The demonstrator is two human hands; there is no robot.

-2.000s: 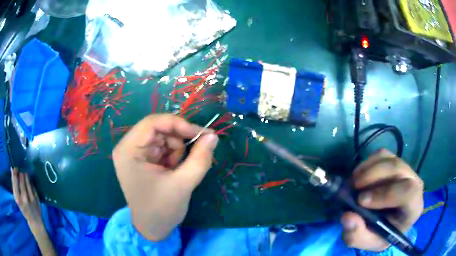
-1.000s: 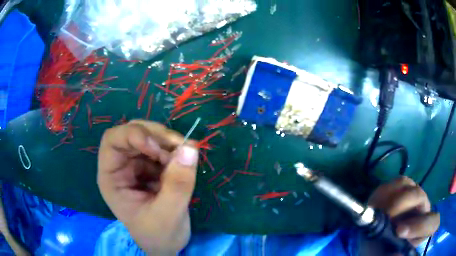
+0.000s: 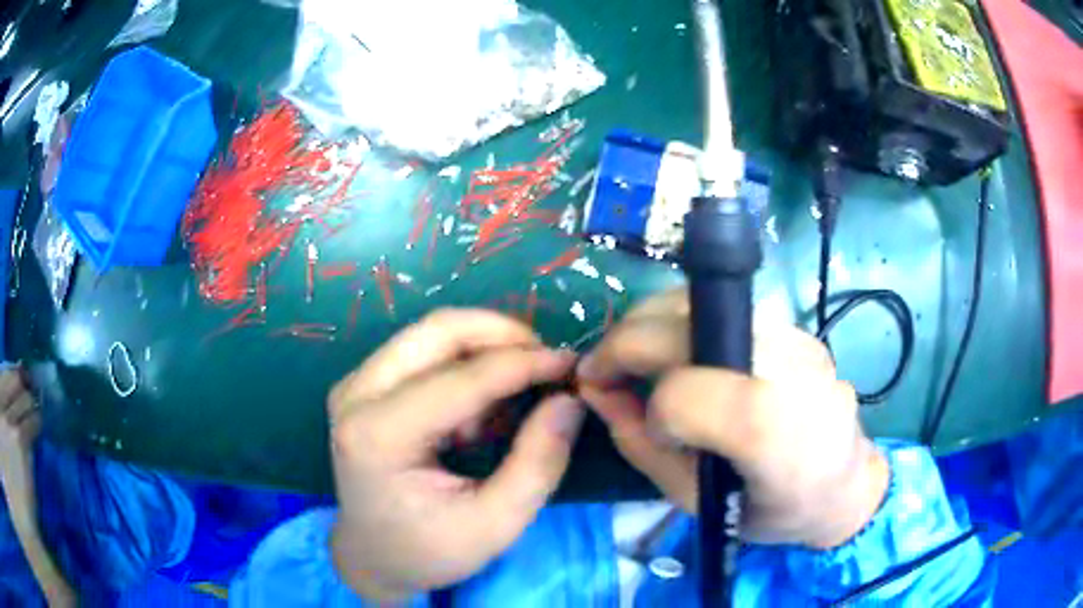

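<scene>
My left hand [image 3: 439, 445] and my right hand [image 3: 760, 416] meet at their fingertips, low in front of me. A thin silvery strand, which looks like the solder wire [image 3: 590, 341], shows faintly at the pinched fingertips; most of it is hidden. My right hand also holds the black soldering iron [image 3: 722, 297], upright in view with its bare metal shaft pointing away from me. The iron overlaps the blue holding block [image 3: 625, 190] with its white band. Loose red lead wires [image 3: 505, 202] lie beyond my hands.
A dense red wire pile [image 3: 244, 226] and blue bin [image 3: 137, 160] are at left. The glaring parts bag [image 3: 439, 83] is at the back. The black iron stand [image 3: 879, 107] with yellow sponge [image 3: 944, 48] and looped cord [image 3: 909, 344] are at right. Another person's hand [image 3: 17, 410] shows far left.
My right hand has moved left to meet my left hand, and the iron has turned from pointing toward the wires to pointing away. My left hand has moved right. The camera view has shifted.
</scene>
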